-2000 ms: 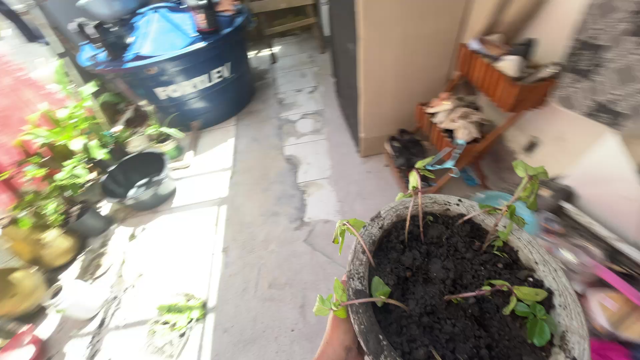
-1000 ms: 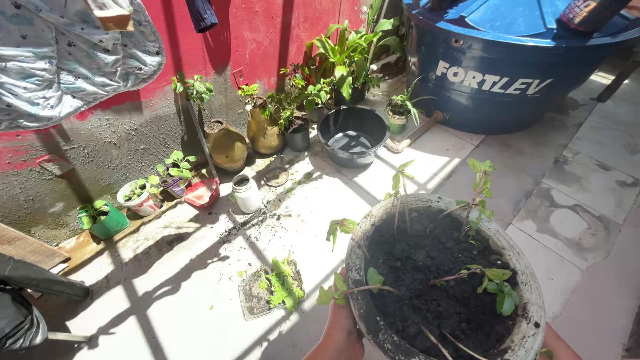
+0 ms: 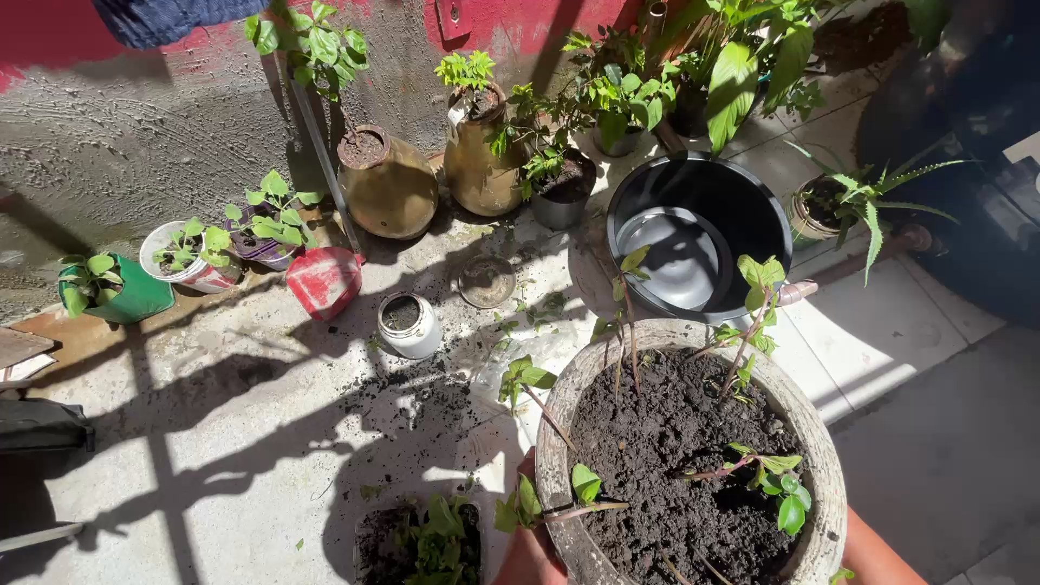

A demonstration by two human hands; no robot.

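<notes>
A round, weathered pot [image 3: 821, 422] full of dark soil [image 3: 650, 455] fills the lower right of the head view. Several leafy cuttings stand or lean in the soil, some hanging over the rim. My left hand [image 3: 532, 544] grips the pot's left side, its fingers partly behind the wall. On the right side my right hand [image 3: 873, 552] supports the pot; mostly the wrist or forearm shows, and its fingers are hidden. Below the pot's left side, on the floor, sits a tray of green seedlings [image 3: 439, 540], cut off by the bottom edge.
A black plastic basin [image 3: 780, 236] lies just beyond the pot, with an aloe plant [image 3: 869, 191] to its right. Along the wall stand brown pots [image 3: 388, 191], a red dustpan [image 3: 323, 280], a white jar [image 3: 418, 337] and a green planter [image 3: 134, 292]. A blue water tank [image 3: 975, 162] stands right.
The view has swung left from the shoe rack to the wall plants and come closer to them. The pot stays held, and the black basin now lies just beyond it.
</notes>
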